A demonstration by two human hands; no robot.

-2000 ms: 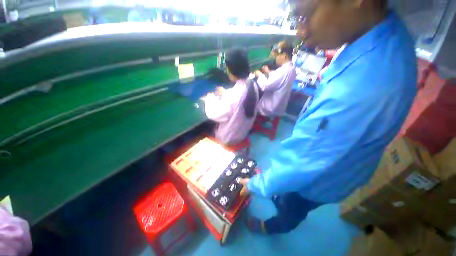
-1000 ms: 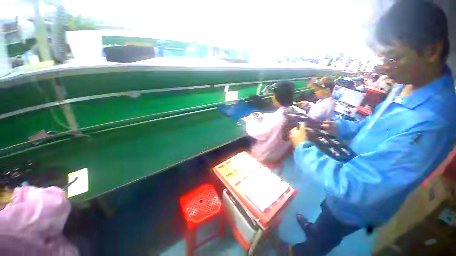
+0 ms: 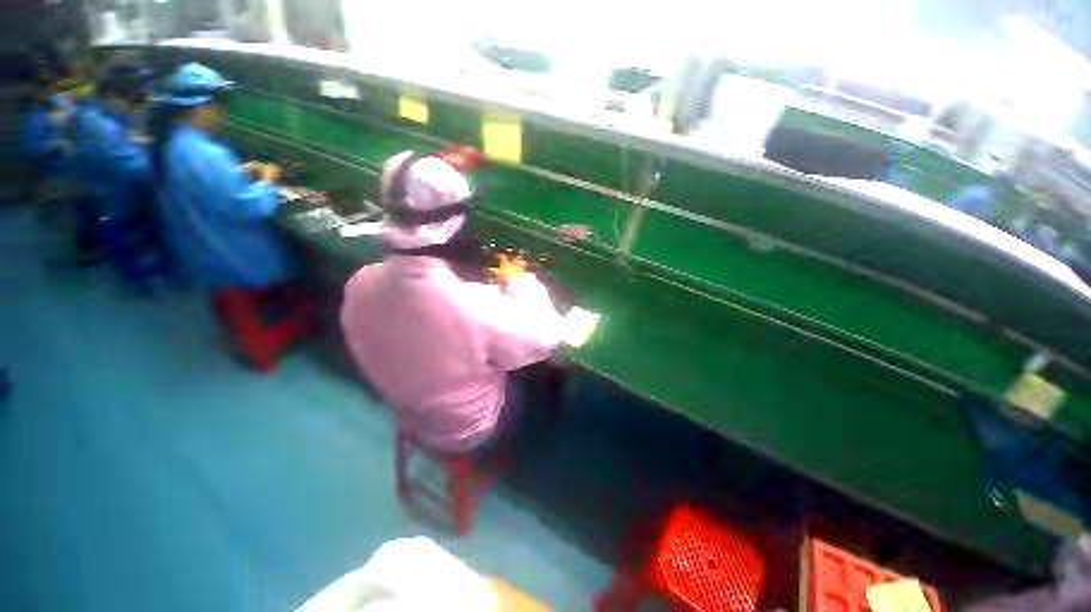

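Neither of my hands can be made out. A blurred white shape [image 3: 401, 580] with a tan edge is cut off by the bottom rim; I cannot tell what it is. The red crate [image 3: 843, 576] shows only in part at the bottom right, with a pale sheet [image 3: 901, 597] on it. A red plastic stool [image 3: 708, 562] with a holed seat stands left of the crate. The black parts tray is not in view.
A person in a pink smock [image 3: 419, 335] sits on a red stool at the green bench [image 3: 766, 371]. People in blue smocks [image 3: 215, 203] sit farther left. A white shelf [image 3: 574, 117] runs above the bench. A dark blue mat [image 3: 1017, 448] lies at the right.
The view has swung left along the bench. The standing person in blue and the black tray have left the picture. The red stool and crate now show lower and farther right.
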